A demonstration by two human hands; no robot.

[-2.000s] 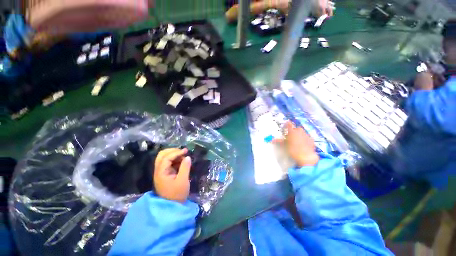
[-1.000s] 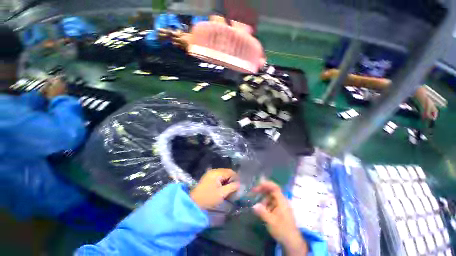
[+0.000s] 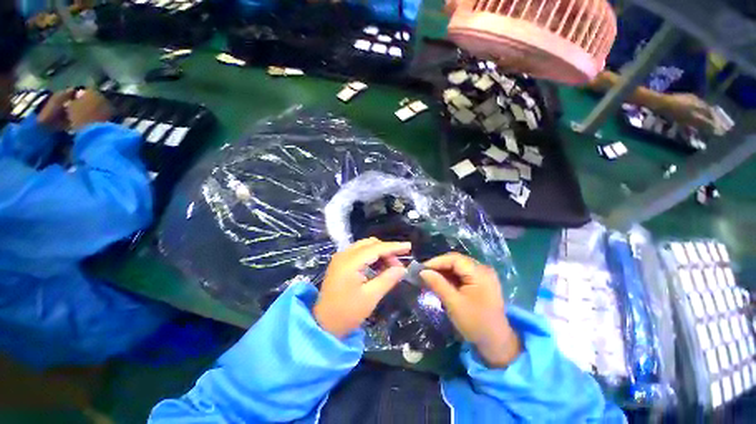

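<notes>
My left hand (image 3: 356, 286) and my right hand (image 3: 468, 300) meet over the near side of the clear plastic bag (image 3: 282, 178). A small greyish piece (image 3: 413, 272) is pinched between the fingertips of both hands. Its details are too small to tell. The bag's whitish rolled rim (image 3: 338, 217) forms a round opening behind my hands, with dark and a few pale parts inside.
Beyond the bag, a black tray (image 3: 551, 195) holds heaped pale squares. A pink fan (image 3: 535, 37) hangs at the top. Clear-wrapped white pieces (image 3: 580, 306), a blue bundle (image 3: 638, 323) and a white-celled tray (image 3: 713, 315) lie right. A person in blue (image 3: 75, 199) works at left.
My right hand has left the wrapped white pieces at right and come beside my left hand over the bag. Both hands now hold the small piece. The view has swung left.
</notes>
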